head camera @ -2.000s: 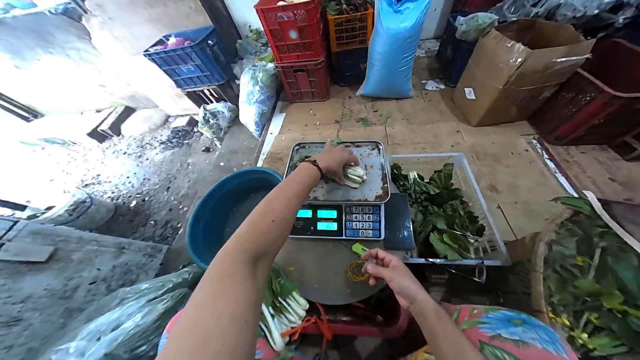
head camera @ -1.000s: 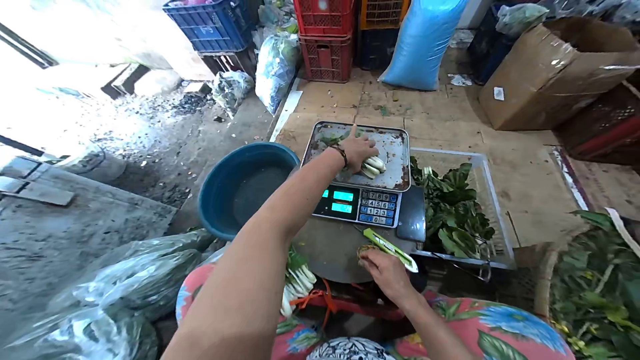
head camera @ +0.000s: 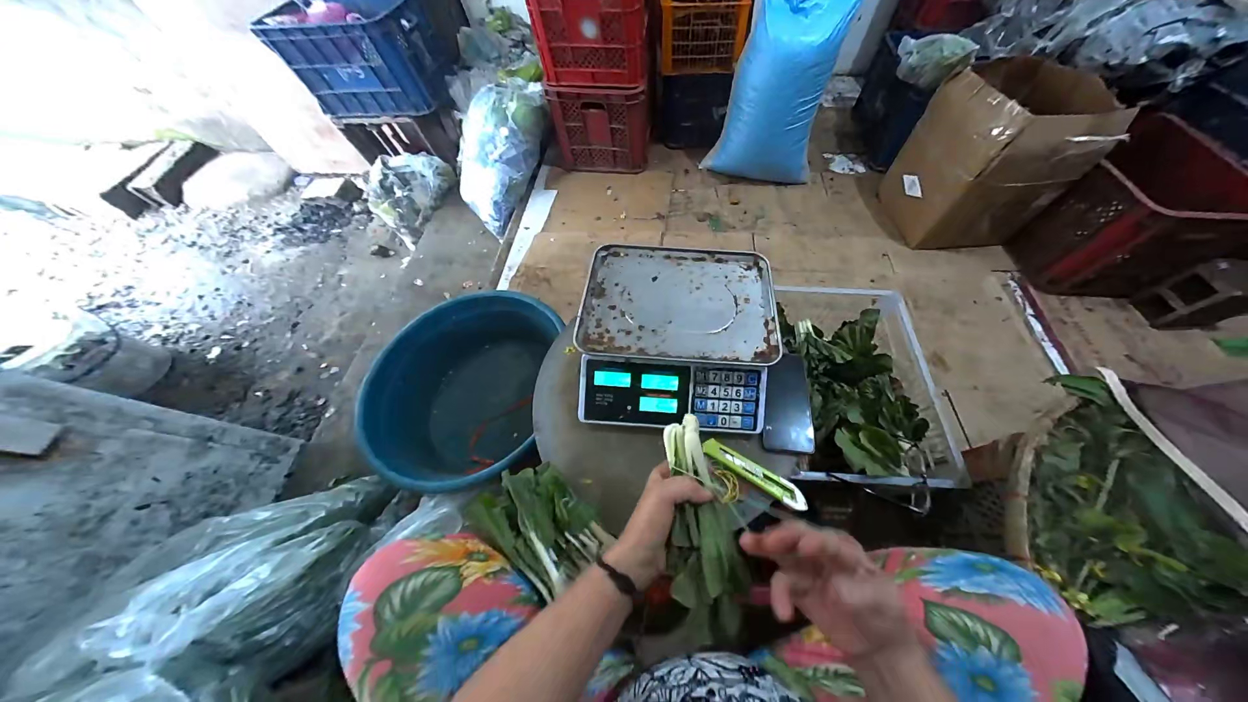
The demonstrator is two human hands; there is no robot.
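Several white-stemmed leafy greens (head camera: 707,536) are gripped in my left hand (head camera: 663,522), stems up, just in front of a digital scale (head camera: 673,390). Rust spots mark its metal pan (head camera: 682,304). My right hand (head camera: 829,575), blurred, has its fingers apart to the right of the bunch; a thin strand seems to stretch near its fingertips. A green utility knife (head camera: 756,474) lies on the round stand (head camera: 604,458) beside yellow rubber bands (head camera: 726,486). More leafy greens (head camera: 541,526) rest by my left forearm.
A blue plastic basin (head camera: 458,390) stands left of the scale. To its right is a clear plastic crate (head camera: 941,409) of greens. A woven basket (head camera: 1024,478) of leaves is at far right, clear plastic bags (head camera: 234,595) at lower left. Red crates (head camera: 597,127), a blue sack (head camera: 780,93) and a cardboard box (head camera: 960,156) stand behind.
The greens on the scale pan a second ago are off it, and my left hand has drawn back toward me. My right hand has moved away from the knife.
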